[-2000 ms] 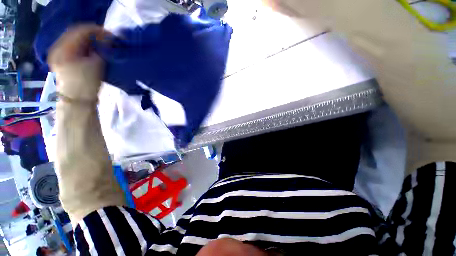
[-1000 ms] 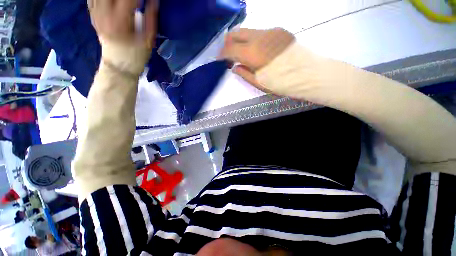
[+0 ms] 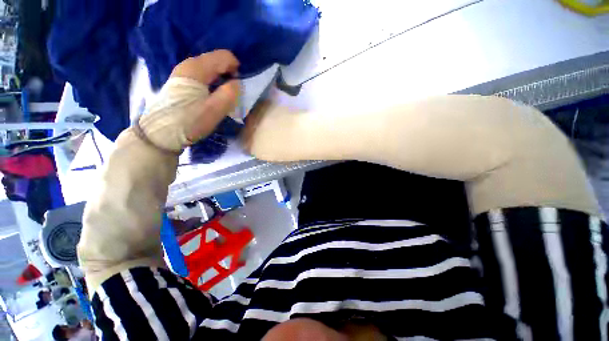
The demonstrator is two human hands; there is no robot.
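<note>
Navy fabric (image 3: pixel 200 30) lies bunched on the white table at the upper left, with a darker fold at the table's front edge. My left hand (image 3: pixel 212 93) is at its lower part, with a dark blue bit of it pinched between thumb and fingers. My right hand (image 3: pixel 257 130) is blurred beside the left hand, low by the front edge; its fingers are mostly hidden, so its grip cannot be told. A grey-blue strip (image 3: pixel 287 83) shows on the table just above my right wrist.
A ruler strip (image 3: pixel 554 85) runs along the table's front edge. A yellow shears handle (image 3: pixel 587 8) is cut off at the top right. More navy cloth (image 3: pixel 87 60) hangs at the left. A grey motor-like unit (image 3: pixel 63 236) and a red stool (image 3: pixel 217 253) are below left.
My right hand came in from the right and moved left to beside my left hand. My left hand moved up, then back down and right. The navy fabric is now bunched further up.
</note>
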